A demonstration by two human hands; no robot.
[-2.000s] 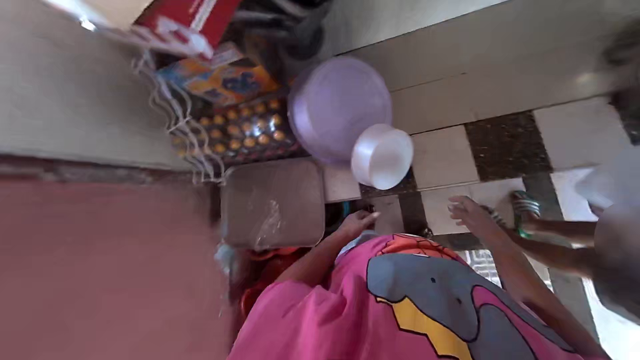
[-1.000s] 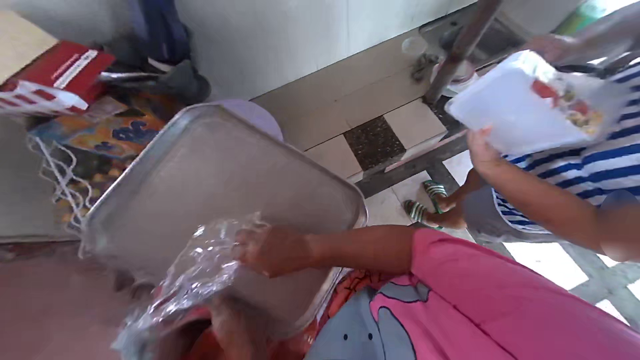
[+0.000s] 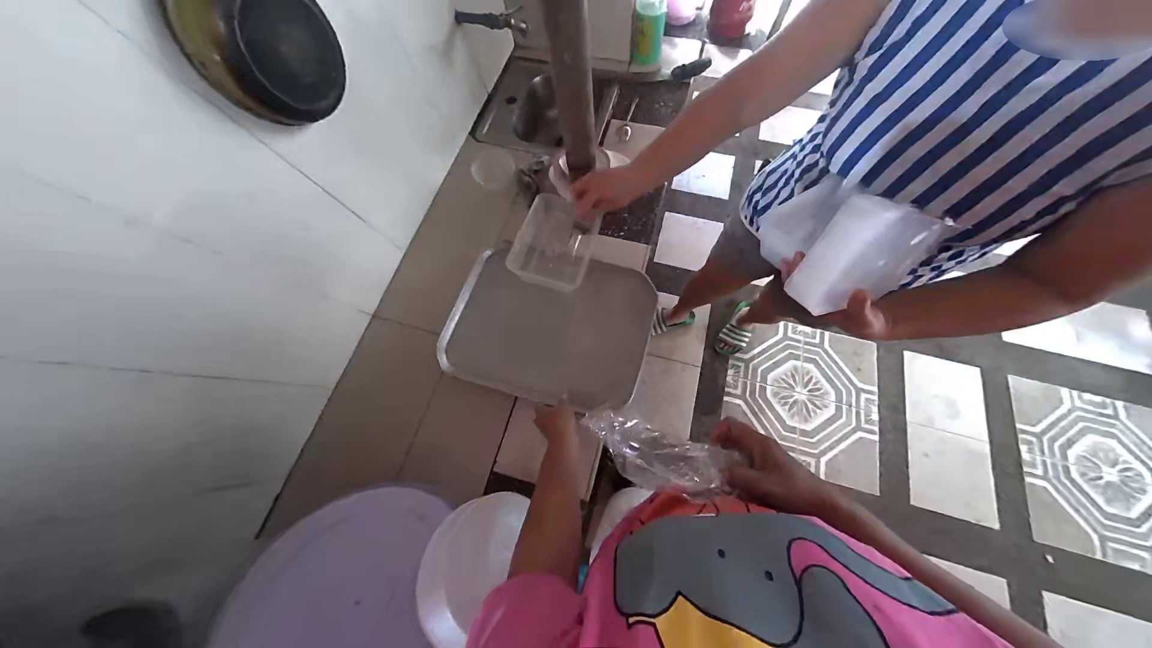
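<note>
My left hand (image 3: 558,423) grips the near edge of a grey metal tray (image 3: 540,333) that lies on the tiled counter. My right hand (image 3: 765,463) holds a crumpled clear plastic bag (image 3: 657,454) close to my pink shirt; the bag reaches toward the tray's near corner. A clear plastic container (image 3: 551,243) is over the far part of the tray. Another person's hand (image 3: 607,191) is at its far end. That person's other hand (image 3: 846,315) holds a white package in clear plastic (image 3: 864,243).
A lilac round lid (image 3: 333,576) and a white round lid (image 3: 472,567) are at the lower left. A brown post (image 3: 571,81) stands by the sink (image 3: 535,112). A dark pan (image 3: 288,58) hangs on the wall. The other person stands at the right on patterned floor tiles.
The tray, under my hands with the plastic bag on it a second ago, now lies on the counter. The other person has come closer, and a clear container is now over the tray. The view has swung.
</note>
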